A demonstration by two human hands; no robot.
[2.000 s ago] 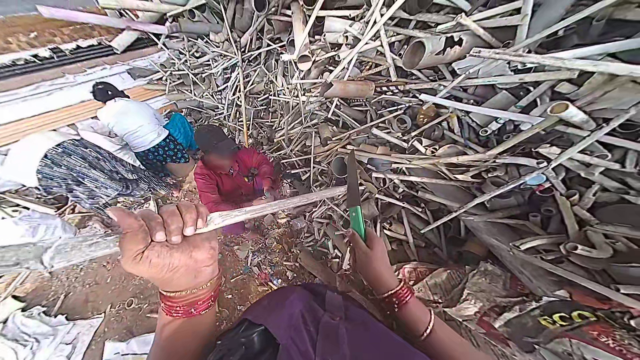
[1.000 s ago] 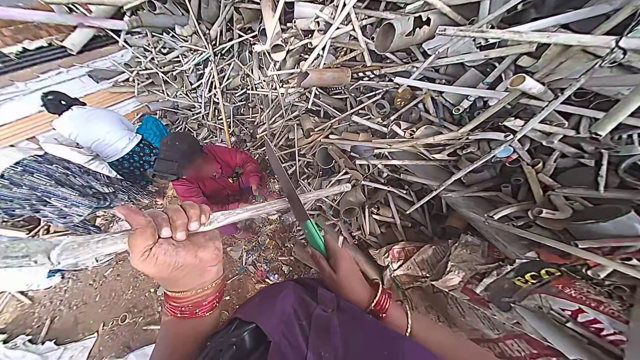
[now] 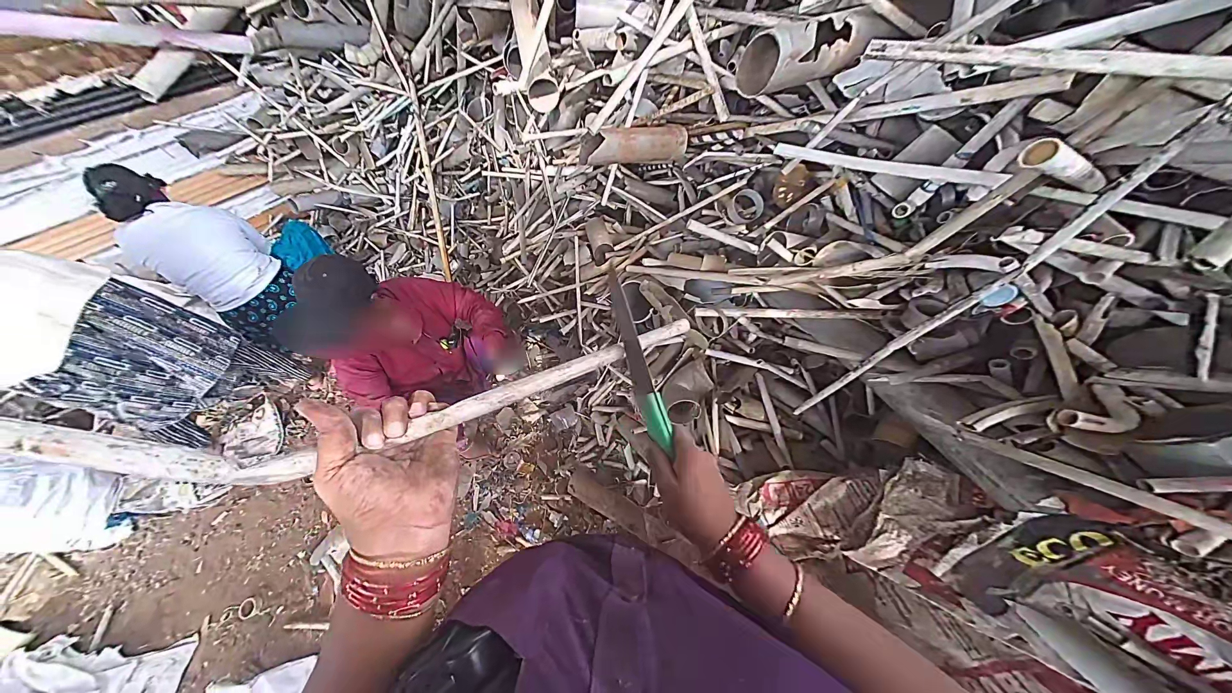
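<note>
My left hand is closed around a long, pale, worn pipe, palm up, with red and gold bangles at the wrist. The pipe runs from the left edge to a free end near the middle of the view. My right hand grips the green handle of a long-bladed knife. The dark blade points up and slightly left, and it overlaps the pipe close to its free end; whether it touches the pipe I cannot tell.
A large heap of scrap pipes fills the middle and right. A person in a red shirt crouches just beyond my left hand. A person in a white top bends at the left, beside patterned cloth. Printed sacks lie at the lower right.
My right hand and the knife have shifted; the blade stood nearly upright two seconds ago, leaned strongly left one second ago, and now leans less. My left hand has kept its hold on the pipe.
</note>
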